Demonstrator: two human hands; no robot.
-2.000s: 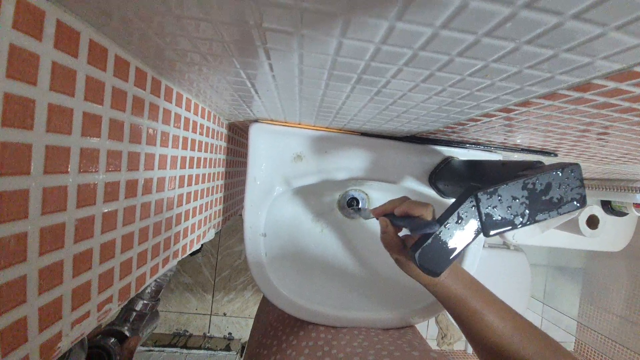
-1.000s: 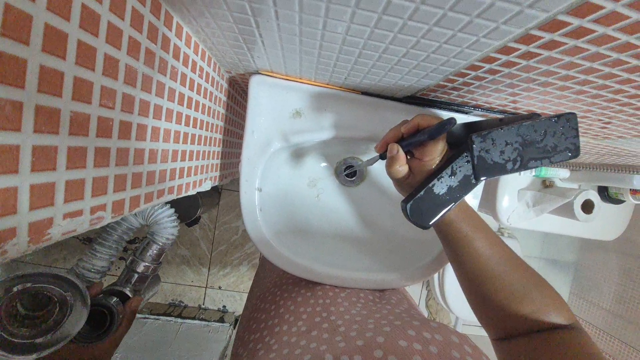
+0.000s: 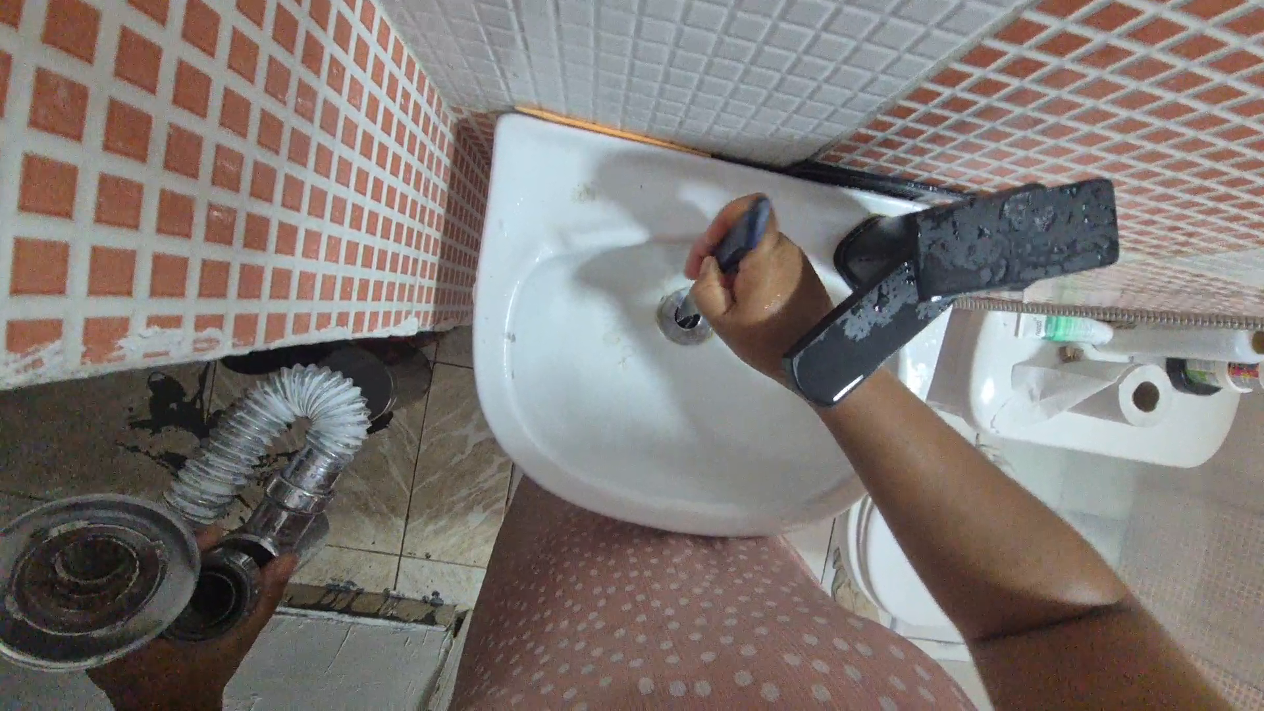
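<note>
My right hand [image 3: 765, 296] grips the dark handle of a tool [image 3: 743, 235], whose thin metal end points into the drain [image 3: 683, 316] of a white washbasin [image 3: 612, 425]. The kind of tool cannot be told. A wet black faucet [image 3: 1007, 242] rises over my right wrist. Low at the left, my left hand [image 3: 188, 657] holds a chromed sink trap [image 3: 291, 504] with a ribbed flexible pipe [image 3: 296, 395] attached. A round flanged part [image 3: 94, 583] is at the same hand, partly covering it.
Tiled walls [image 3: 247, 178] border the basin at the left and behind. At the right are a toilet tank [image 3: 1185, 434] bearing a paper roll [image 3: 1145, 395] and bottles, and a white toilet [image 3: 889, 563] below. The basin's front edge meets dotted pink clothing [image 3: 691, 632].
My left hand and the trap have come further into view at the lower left. My right hand has turned, with the tool's handle now more upright over the drain.
</note>
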